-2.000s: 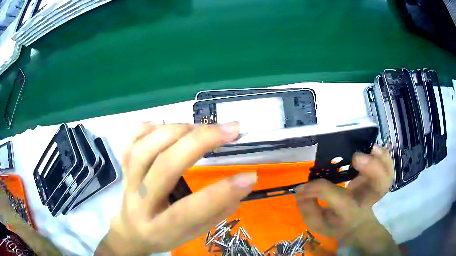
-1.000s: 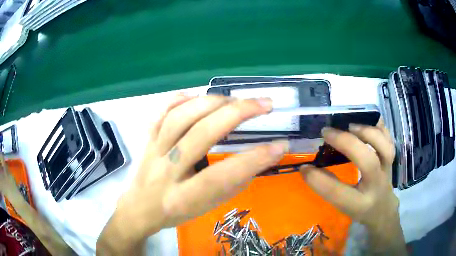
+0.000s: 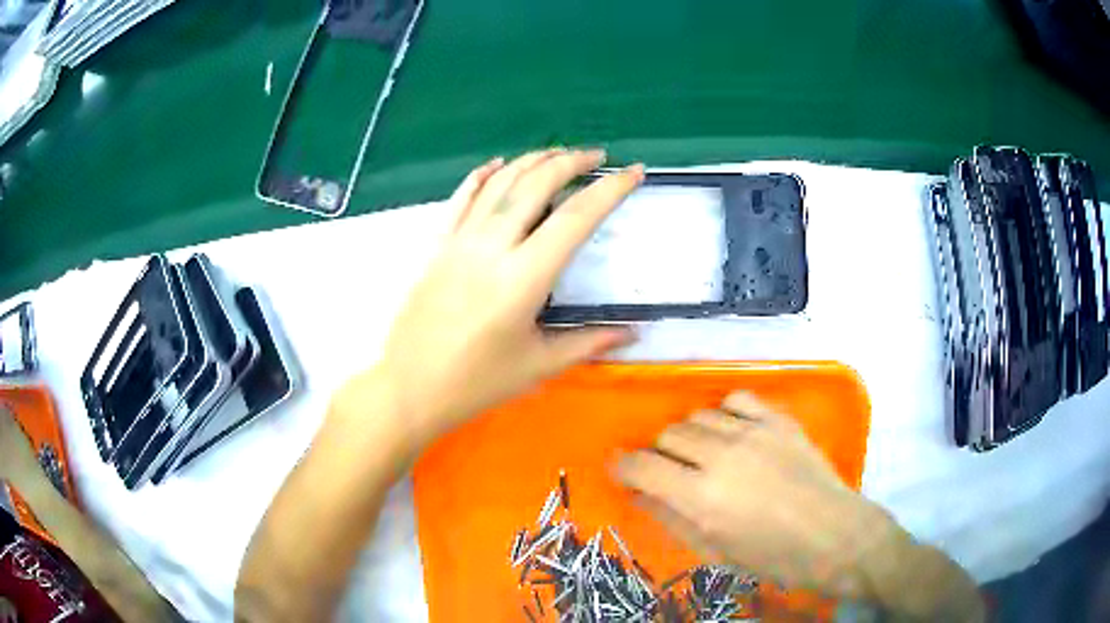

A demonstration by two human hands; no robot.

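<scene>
A black middle frame (image 3: pixel 767 243) with a thin silver rim lies flat on the white cloth (image 3: pixel 870 365), behind the orange parts tray (image 3: pixel 487 487). My left hand (image 3: pixel 487 280) spans its left end, fingers at the far edge and thumb at the near edge. My right hand (image 3: pixel 743 487) is blurred above the tray, just behind the heap of loose silver side keys (image 3: pixel 596 578). Its fingers are bent and I cannot tell whether they hold a key.
Slanted frames (image 3: pixel 183 365) stand at left; a denser row of frames (image 3: pixel 1016 298) stands at right. One frame (image 3: pixel 369 116) and a small silver sliver (image 3: pixel 269 78) lie on the green belt (image 3: pixel 682 85). A neighbour's arm (image 3: pixel 73 535) reaches by another orange tray (image 3: pixel 43 426).
The frame that both hands held edge-on is no longer raised; a frame lies flat under my left hand. My right hand has moved down over the tray. A frame has appeared on the belt.
</scene>
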